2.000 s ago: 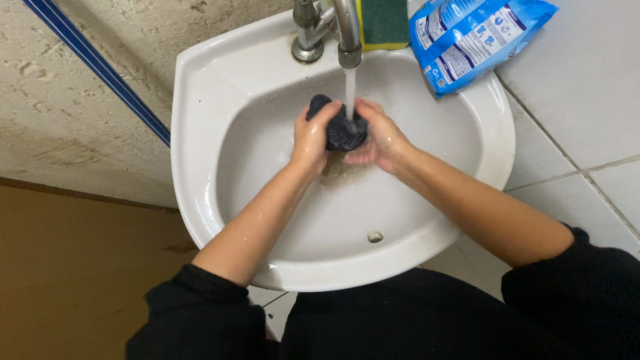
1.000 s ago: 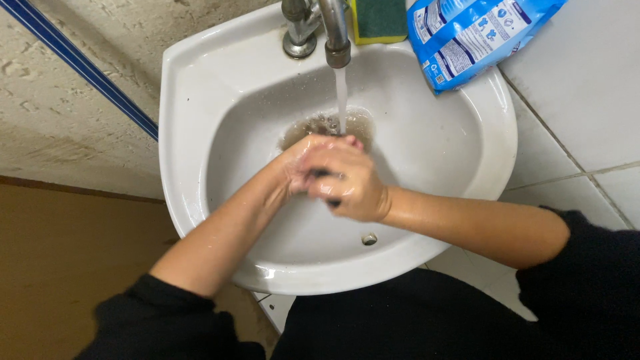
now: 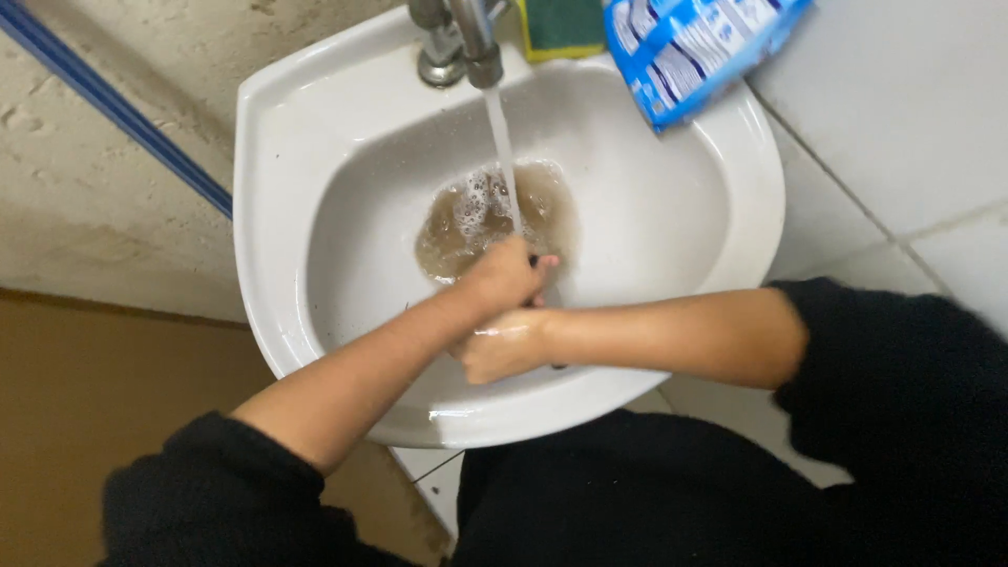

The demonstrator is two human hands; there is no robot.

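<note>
Water runs from the metal faucet point(image 3: 484, 67) into a white ceramic sink point(image 3: 268, 236). My left hand point(image 3: 508, 272) is under the stream, its fingers closed on a dark cloth point(image 3: 535, 261) of which only a small bit shows. Just below and touching it, my right hand point(image 3: 504, 346) is curled; the hands hide most of the cloth, and whether the right one grips it too cannot be made out. Brownish, foamy water point(image 3: 465, 228) lies in the bowl beyond my hands.
A green and yellow sponge point(image 3: 563, 27) sits behind the bowl, beside a blue plastic packet point(image 3: 693, 47) bearing writing on the rim's back right. A rough wall with a blue strip point(image 3: 118, 110) stands at the left, white tiles point(image 3: 890, 118) at the right.
Two seconds ago both hands held the dark cloth up under the faucet; now they are lower in the sink, one above the other. The pool of brownish water has grown.
</note>
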